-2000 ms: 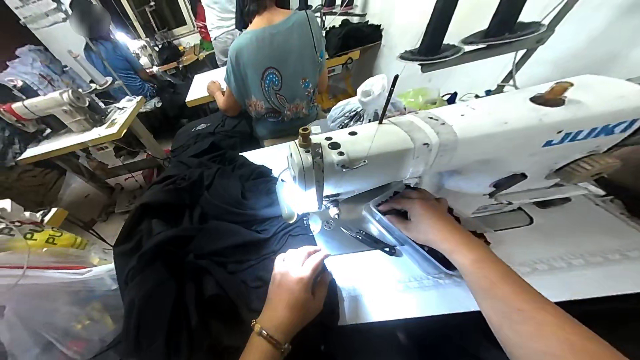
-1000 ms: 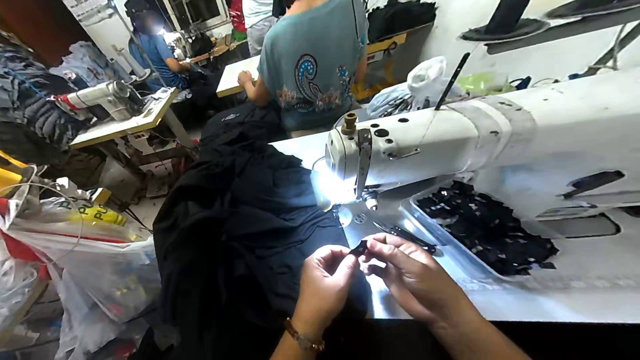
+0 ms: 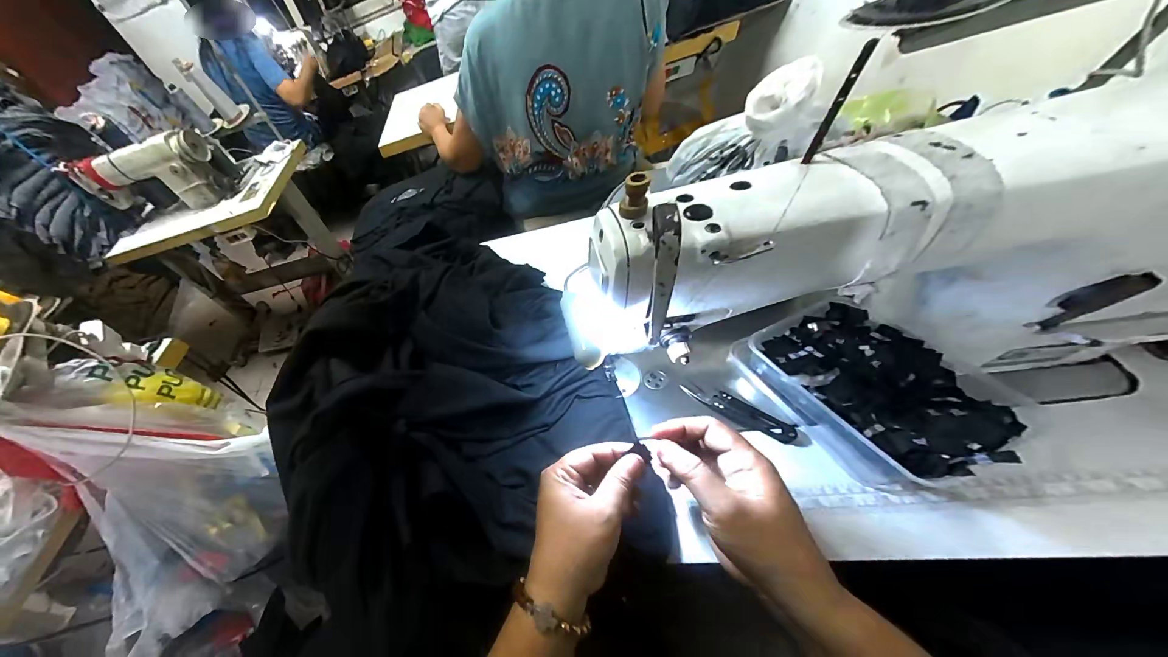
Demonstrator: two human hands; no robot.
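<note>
My left hand and my right hand meet in front of the sewing machine, both pinching a small black fabric piece between thumbs and fingertips. Black fabric spreads over the table and hangs off its front, left of and beneath my left hand. Beyond my hands is the machine's lit needle area. Thread snips lie on the bed just past my right hand. To their right, a clear plastic tray holds many small black fabric pieces.
A person in a teal top sits beyond the machine, another person in blue farther back left. A second sewing machine stands on a table at left. Plastic bags hang at lower left; more bags lie behind the machine head.
Two seconds ago my right hand was in the plastic tray and my left lay on the black fabric. Both hands have since come together at a small black piece.
</note>
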